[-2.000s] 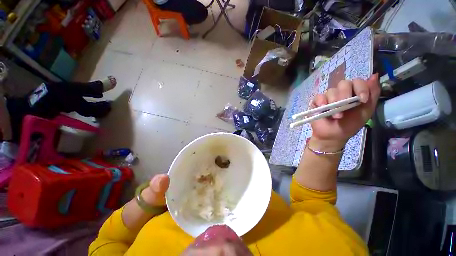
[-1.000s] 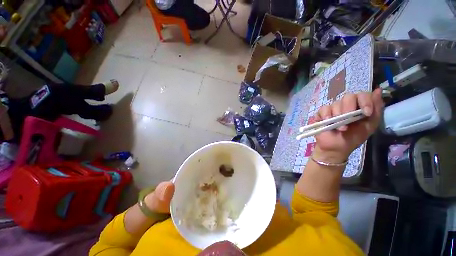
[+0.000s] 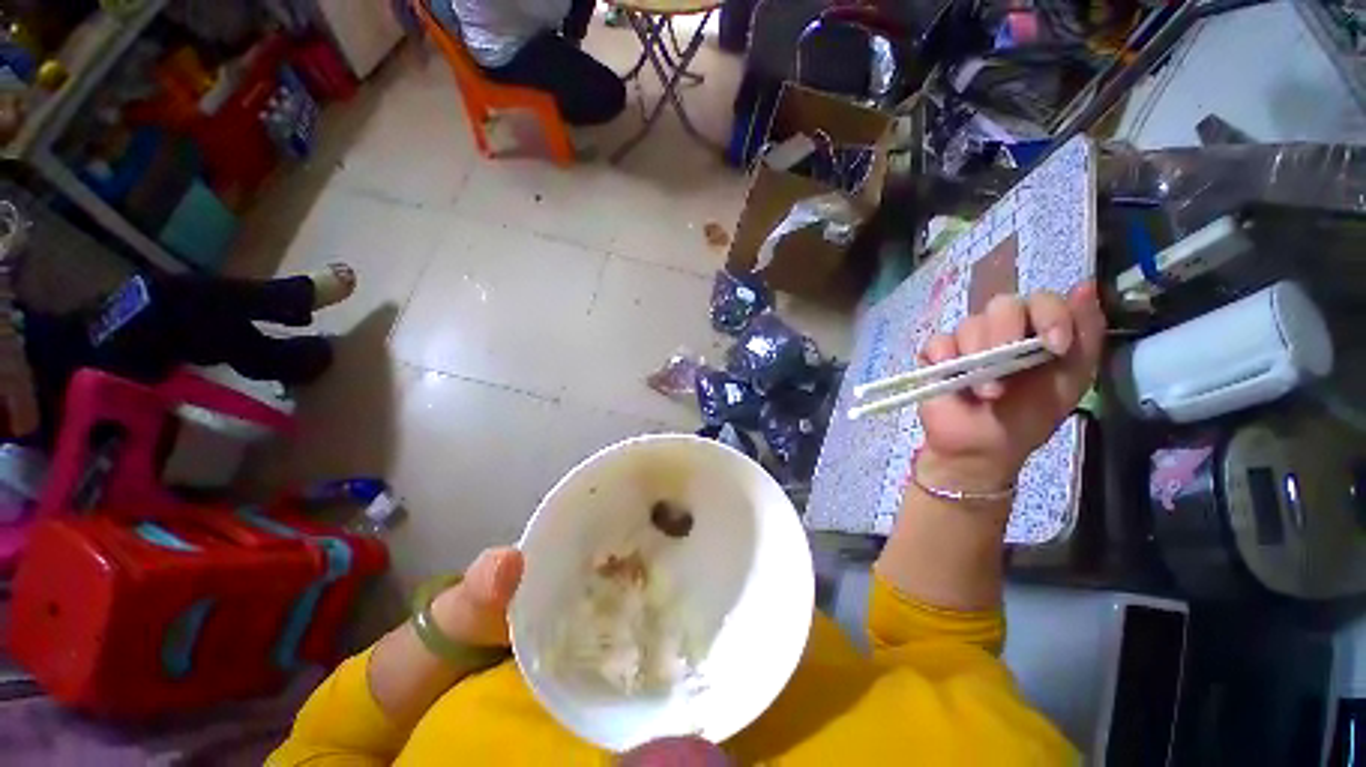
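A deep white rice bowl [image 3: 757, 577] is tilted open towards the camera, close to my face. Some cooked rice [image 3: 637, 644] and a dark food scrap [image 3: 671, 519] lie inside it. My left hand [image 3: 477, 602] holds the bowl at its left rim, with the thumb on the rim and the other fingers hidden beneath. My right hand [image 3: 1007, 372] holds two white chopsticks [image 3: 944, 379] together, up and to the right of the bowl. Their tips point left and touch nothing.
A folding table top [image 3: 869, 465] stands behind my right hand. A white kettle [image 3: 1228, 360] and a rice cooker [image 3: 1303, 502] are at right. Knotted dark bags [image 3: 764, 352] and a cardboard box [image 3: 802, 270] are on the floor. Red stools [image 3: 113, 614] and a seated person's legs [image 3: 225, 318] are at left.
The view has tilted up a little, showing more of the orange chair and small round table. The bowl and chopsticks stay in my hands; the right hand sits slightly lower than two seconds ago.
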